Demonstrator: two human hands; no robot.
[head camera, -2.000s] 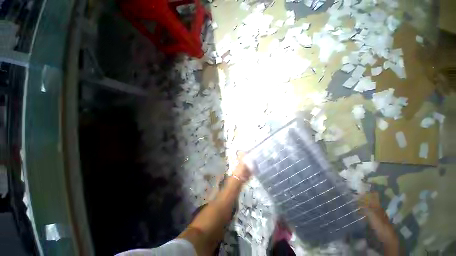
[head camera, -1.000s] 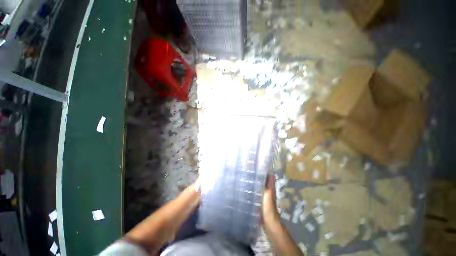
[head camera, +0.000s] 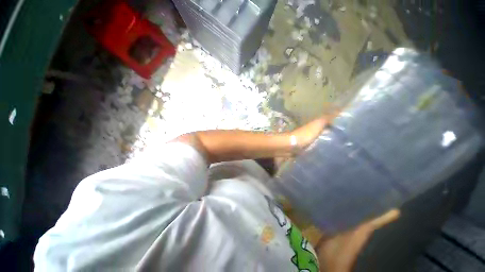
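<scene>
A stack of clear-grey plastic trays (head camera: 380, 141) is held between my two hands at the right, tilted, in front of my body. My left hand (head camera: 314, 133) grips its near upper-left edge; the fingers are partly hidden by the trays. My right hand (head camera: 372, 226) supports its lower edge from below, with a finger showing along the edge. The trays look slightly blurred and shiny.
A tall stack of grey trays (head camera: 228, 37) stands on the floor at the top. A red plastic stool (head camera: 130, 40) is left of it. The green conveyor belt (head camera: 24, 69) runs along the left edge. White scraps litter the floor.
The held trays have swung to the right and up, turned and look larger. The view has turned, and the open carton is out of view. Both hands keep their hold.
</scene>
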